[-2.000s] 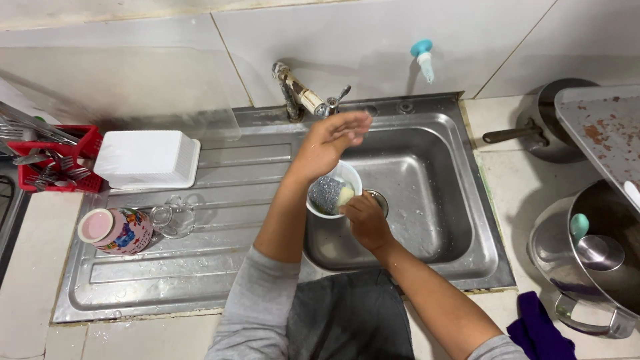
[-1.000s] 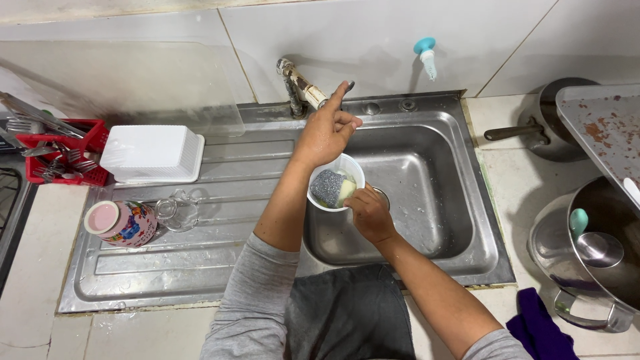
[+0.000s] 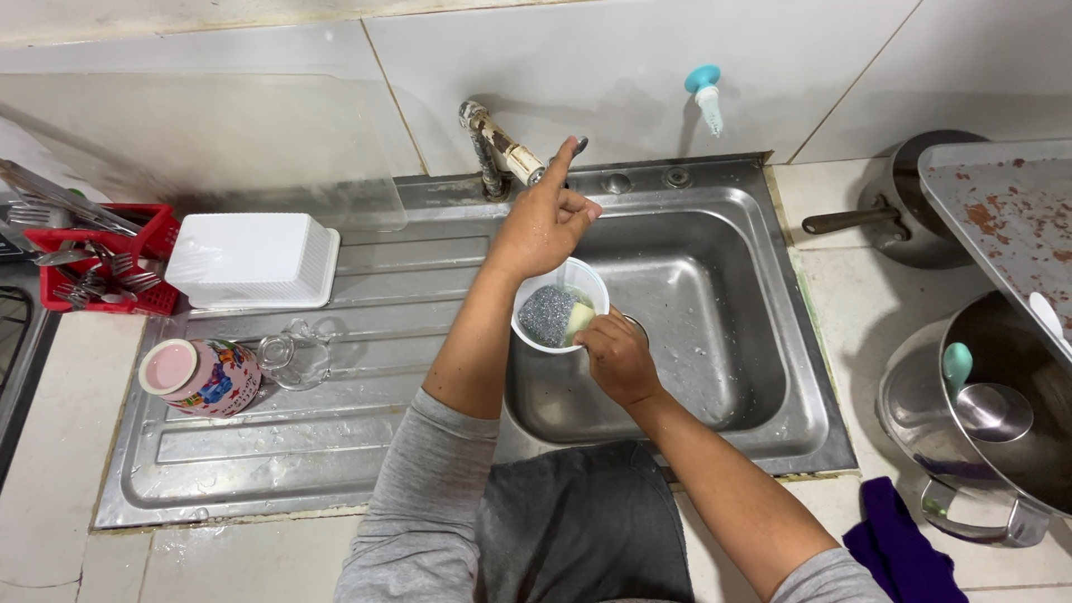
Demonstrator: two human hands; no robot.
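Observation:
My right hand (image 3: 618, 356) grips the rim of a white plastic tub (image 3: 521, 328) over the left side of the steel sink (image 3: 712, 310). Inside the tub lie a grey scouring pad (image 3: 546, 314) and a pale yellow piece, perhaps a sponge, in liquid. A thin stream of water seems to fall into it. My left hand (image 3: 548, 213) is raised above the tub, index finger extended against the small lever (image 3: 579, 146) of the tap (image 3: 511, 152); it holds nothing. The tap's outlet is hidden behind this hand.
On the drainboard (image 3: 276, 461) are a white container (image 3: 243, 255), a pink patterned mug (image 3: 213, 377) and a clear glass cup (image 3: 297, 358). A red cutlery basket (image 3: 159, 230) stands left. At right are a saucepan (image 3: 909, 209), a stained tray (image 3: 997, 197), a large pot (image 3: 913, 402) and a purple cloth (image 3: 904, 544).
My left hand, with its palm spread near the tap two seconds ago, now has its index finger on the lever. My right hand stays on the tub's rim.

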